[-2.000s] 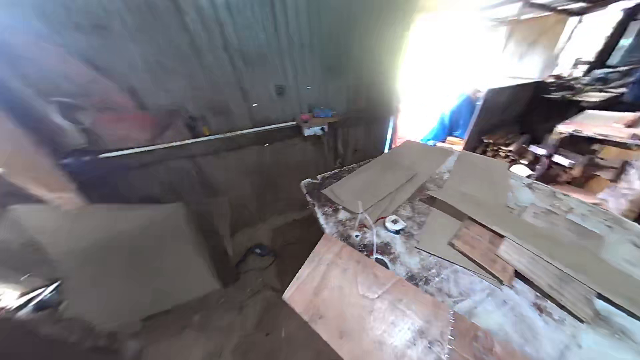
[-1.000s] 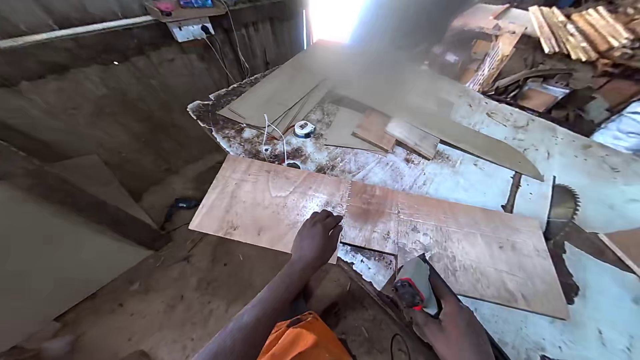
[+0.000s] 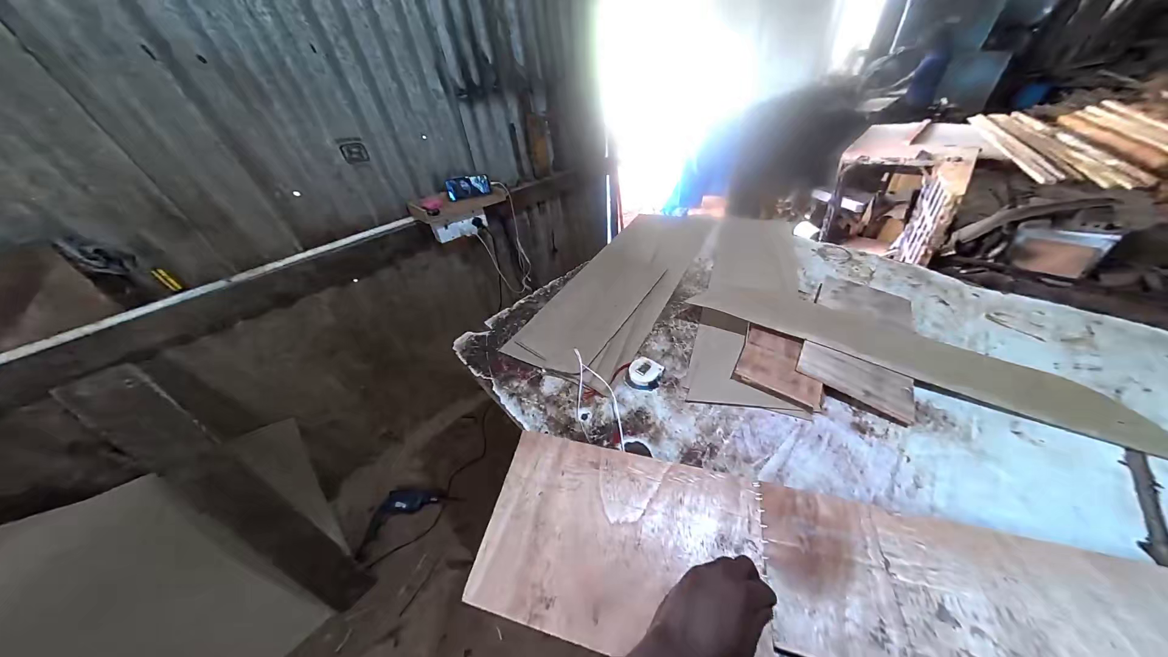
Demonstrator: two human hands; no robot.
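Note:
A reddish plywood board (image 3: 566,529) lies along the near edge of the worktable, with a jagged row of light marks crossing it. My left hand (image 3: 716,607) rests on the board beside that row, fingers curled; whether it pinches anything is hidden. My right hand is out of the frame. Beyond the board are a round white tape measure (image 3: 645,372), a white cord (image 3: 616,406), two small wood pieces, one reddish (image 3: 780,365) and one greyish (image 3: 858,379), and several thin brown sheets (image 3: 593,301).
A blue corded power drill (image 3: 408,500) lies on the ground at the left, near a leaning board (image 3: 137,575). A wall shelf (image 3: 452,208) holds a phone above a socket. Stacked timber (image 3: 1077,137) is at the back right.
One second ago my right hand was in view with a grey and red tool, and a circular blade showed at the right; neither is now in the frame. My left hand remains on the board.

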